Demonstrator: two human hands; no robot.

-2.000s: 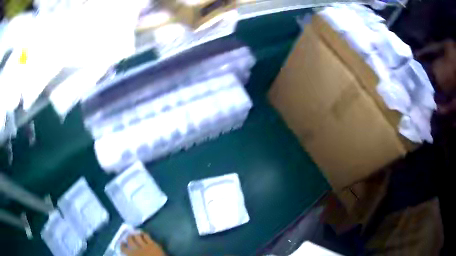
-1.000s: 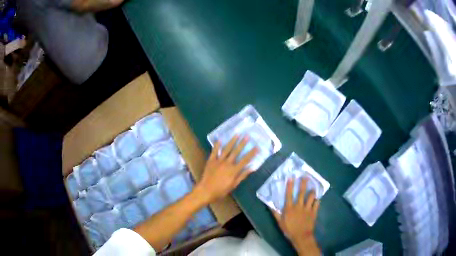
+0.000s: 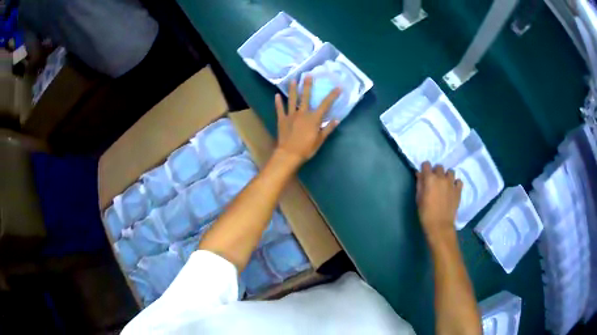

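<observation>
Two blister trays touch at the bench's near edge. The upper one (image 3: 263, 40) holds a wrapped unit (image 3: 285, 52). The lower one (image 3: 359, 73) holds another wrapped unit (image 3: 334, 88). My left hand (image 3: 303, 124) rests on this unit with its fingers spread. To the right, two empty blister trays stand together, the upper one (image 3: 425, 127) and the lower one (image 3: 476, 171). My right hand (image 3: 438, 196) has its fingers curled over their near rim; the fingertips are partly hidden. An open master carton (image 3: 163, 141) beside the bench holds rows of wrapped units (image 3: 186, 163).
More single trays lie on the green bench (image 3: 353, 170), one at the right (image 3: 510, 229) and one at the bottom (image 3: 503, 317). A nested tray stack (image 3: 566, 242) runs along the far side. Grey metal posts (image 3: 461, 75) stand on the bench. A person's grey-clothed part (image 3: 98, 33) is upper left.
The view has shifted. The two filled trays, apart before, now touch. My right hand has left the second filled tray and moved right to the empty pair. My left hand stays over a filled tray.
</observation>
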